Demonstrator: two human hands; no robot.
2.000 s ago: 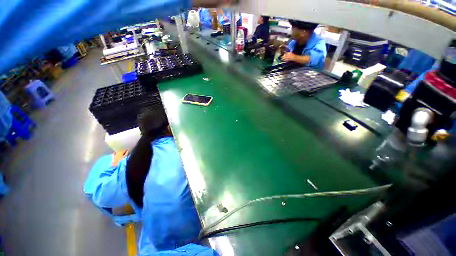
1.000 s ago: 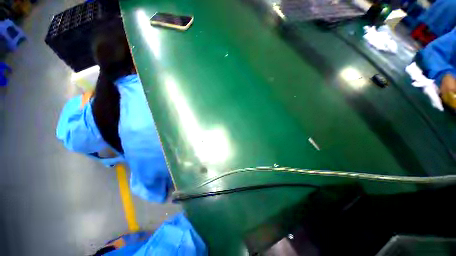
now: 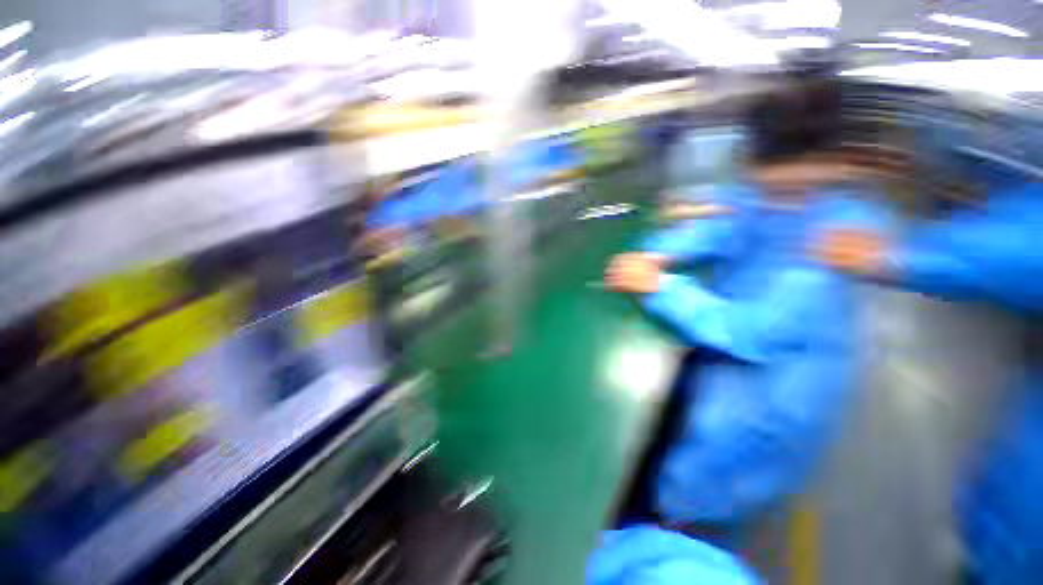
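Note:
The picture is strongly blurred. Neither of my hands can be made out. The dark fixture (image 3: 423, 526) is at the bottom, left of centre, cut off by the edge, and its details are smeared. A clear guard with bright edges (image 3: 332, 486) slants above it. The instruction display (image 3: 252, 343) with yellow callouts fills the left side. A rounded piece of blue cloth (image 3: 669, 560) shows at the bottom edge; whose it is I cannot tell.
The green bench mat (image 3: 526, 434) runs away ahead. A seated person in blue (image 3: 766, 309) is at its right side. A hand (image 3: 856, 249) on a blue sleeve reaches in from the right edge near that person's shoulder, apparently another person's. A pale upright (image 3: 503, 229) stands ahead.
The view has swung round from the phone end of the bench to the other side. The display and another seated person now show; the phone, cables and black trays are out of view.

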